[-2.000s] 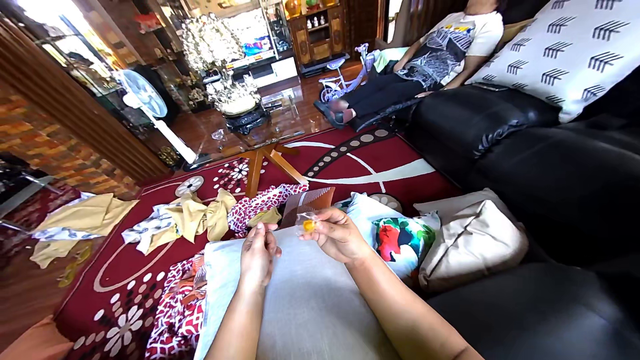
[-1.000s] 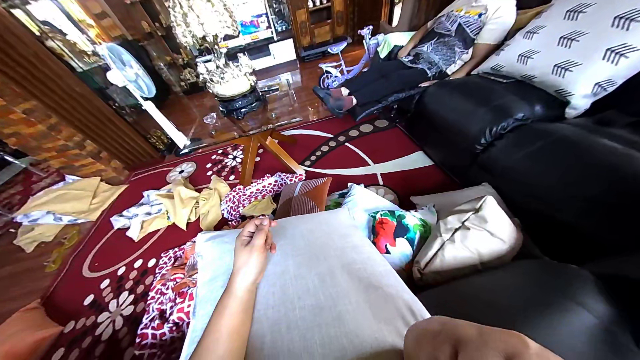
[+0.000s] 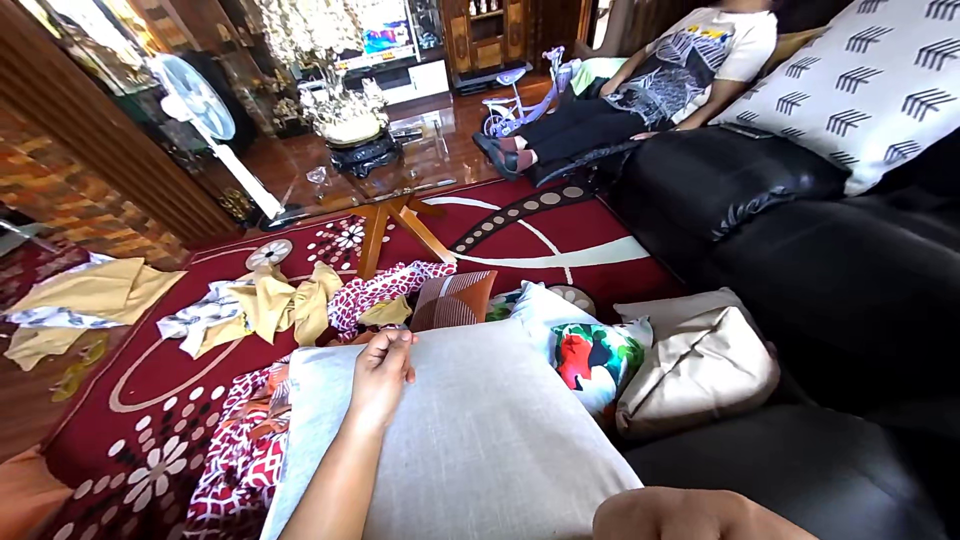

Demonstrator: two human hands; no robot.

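Observation:
My left hand (image 3: 384, 367) rests over the far edge of a pale grey cushion or cloth-covered pad (image 3: 480, 427), its fingers curled and pinched together; a small item seems to be at the fingertips, too small to name. At the bottom right edge my right hand (image 3: 686, 514) shows only its back and knuckles, near the pad's close corner, and its fingers are hidden. Red-and-white patterned cloth (image 3: 244, 450) lies along the pad's left side. Beyond the pad stands a rust-and-striped cushion (image 3: 454, 300). To the right are a colourful printed cushion (image 3: 600, 356) and a cream cushion (image 3: 701, 367).
Tan and patterned cloths (image 3: 274, 300) lie on the red rug (image 3: 172, 375). Ahead stand a glass-topped table (image 3: 420, 161), a white fan (image 3: 199, 97) and a child's bicycle (image 3: 521, 105). A person (image 3: 660, 75) reclines on the black leather sofa (image 3: 825, 262) at right.
My right hand has moved from beside my left hand, where it held a small yellow thing, down to the bottom right edge. My left hand has stayed near the pad's far edge.

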